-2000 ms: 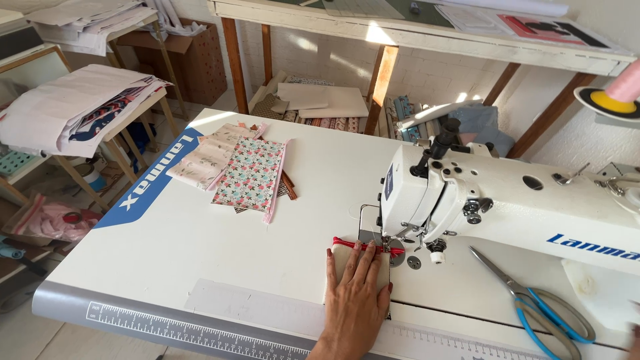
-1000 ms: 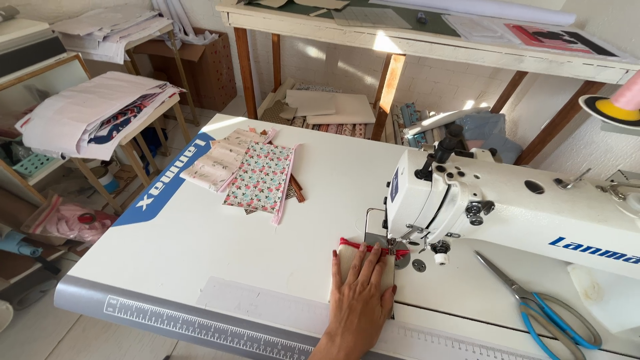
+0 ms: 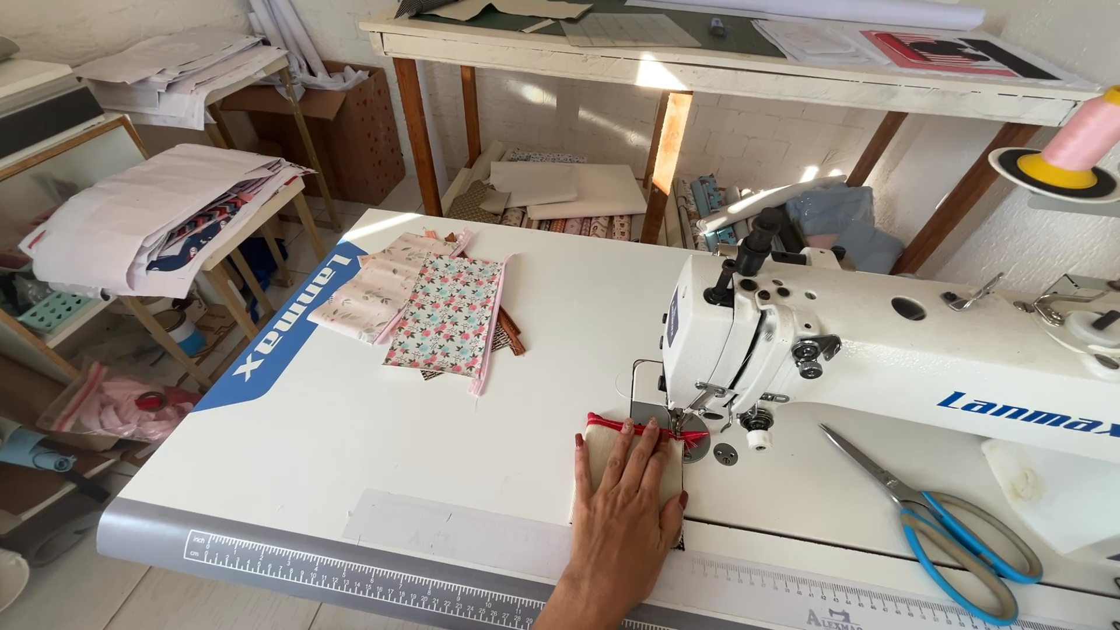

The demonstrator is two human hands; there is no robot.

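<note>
My left hand (image 3: 623,516) lies flat, fingers apart, on a cream fabric piece (image 3: 602,451) with a red zipper (image 3: 612,423) along its far edge. The fingertips rest at the zipper, just left of the presser foot of the white Lanmax sewing machine (image 3: 840,332). The zipper's right end lies by the needle and the round metal plate; whether the foot is down I cannot tell. My right hand is not in view. Farther left on the machine table lie a floral zippered fabric piece (image 3: 446,311) and a pale pink leaf-print piece (image 3: 372,289), overlapping other pieces.
Scissors with blue-and-grey handles (image 3: 919,507) lie right of the needle area. A clear ruler (image 3: 770,577) runs near the front edge, partly beneath my wrist. A pink thread cone (image 3: 1085,131) stands at the upper right. Behind is a white worktable (image 3: 560,54); paper stacks (image 3: 157,210) stand left.
The view has shifted slightly. My left hand stays on the cream fabric beside the needle; nothing else has plainly changed.
</note>
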